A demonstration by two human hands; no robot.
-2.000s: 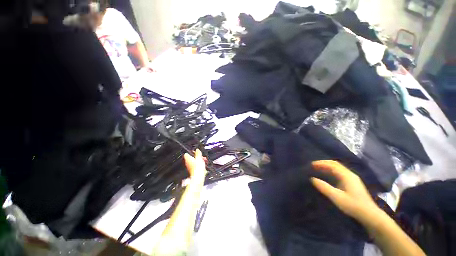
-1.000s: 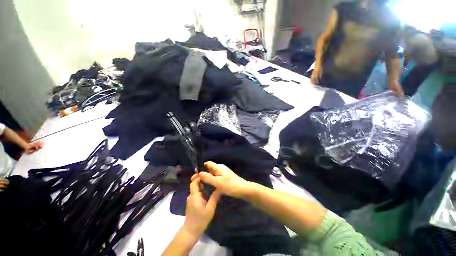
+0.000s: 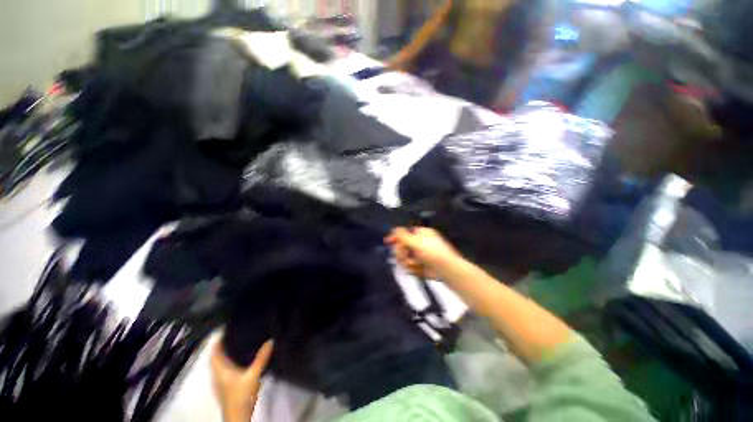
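Note:
A black garment (image 3: 305,280) lies spread in front of me, blurred by motion. My left hand (image 3: 238,381) is at its near left edge, thumb and fingers apart, with nothing visible in it. My right hand (image 3: 419,252) is closed at the garment's right side, beside the right-hand pile. Thin black hanger parts (image 3: 431,309) show just below my right hand and appear to be held in it; how many is too blurred to tell.
Black hangers (image 3: 82,354) lie heaped at left. A large dark garment heap (image 3: 165,132) with a grey panel (image 3: 216,86) stands beyond. A clear bag (image 3: 532,161) lies on the right pile (image 3: 512,239). A person's arm (image 3: 425,37) shows at the far side.
The view has swung right. My hands were together on a bunch of hangers; they have parted, the right moving towards the right pile, the left to the garment's near edge.

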